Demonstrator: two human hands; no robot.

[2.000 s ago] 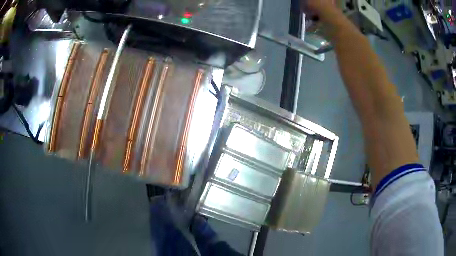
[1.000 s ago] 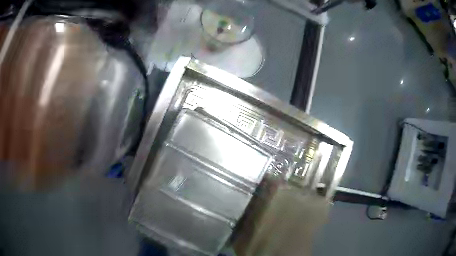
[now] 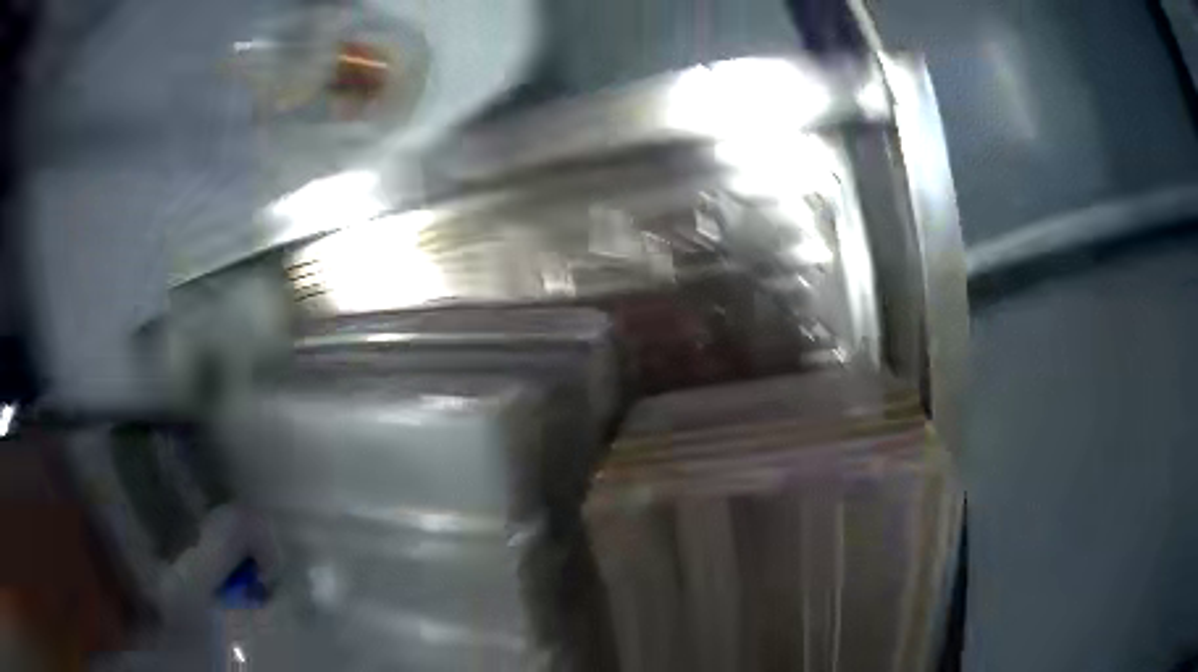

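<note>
No hand shows in the picture, which is badly blurred. Nearest in front of me is a silver metal rack [image 3: 935,223]. In it at the lower left stands a stack of whitish trays [image 3: 381,453] with long compartments. To its right is a brownish, layered stack of trays [image 3: 775,551]. Behind both lies a bright, glaring area with small patterned shapes, too blurred to name.
Grey floor [image 3: 1077,433] lies right of the rack, with a pale curved bar or line across it. A round thing with an orange-red spot [image 3: 357,72] is at the upper left. A dark orange-brown blur [image 3: 46,565] is at the lower left edge.
The view has moved closer to the rack and turned. The tray with the copper-coloured rows has left the view except perhaps a blur at lower left. The arm seen at right earlier is gone.
</note>
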